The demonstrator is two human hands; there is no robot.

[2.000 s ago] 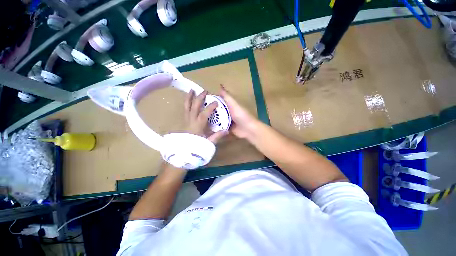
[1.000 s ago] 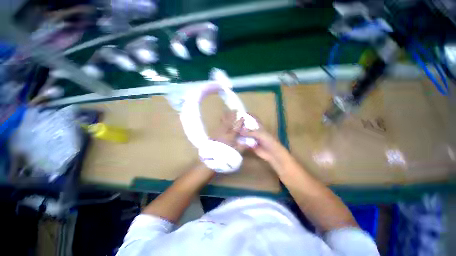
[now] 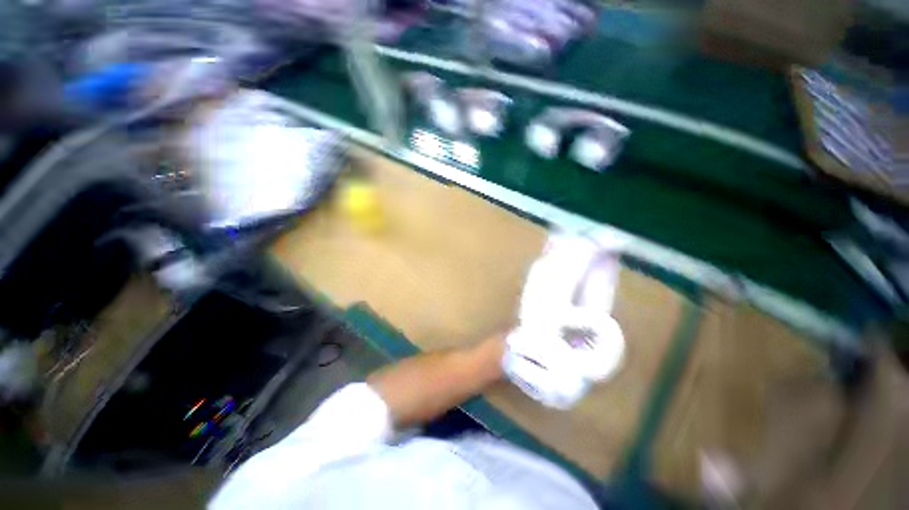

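The view is strongly blurred. White cat-ear headphones (image 3: pixel 563 329) are over the brown cardboard of the bench, with their two ear cups close together at the lower end. A dark patterned patch shows on the right cup's face. My left hand (image 3: pixel 496 359) holds the headphones at the left cup. Its fingers are mostly hidden behind the cups. My right hand cannot be made out in the picture.
A green conveyor belt (image 3: pixel 688 164) behind carries more headphones (image 3: pixel 576 136). A yellow bottle (image 3: pixel 361 206) and a whitish clear plastic bag (image 3: pixel 261 169) are at the bench's left. Cardboard with printed lines (image 3: pixel 847 120) is at the far right.
The view has swung left and tilted. The headphones' two cups are now close together. My right hand has gone from view, and the hanging screwdriver can no longer be made out.
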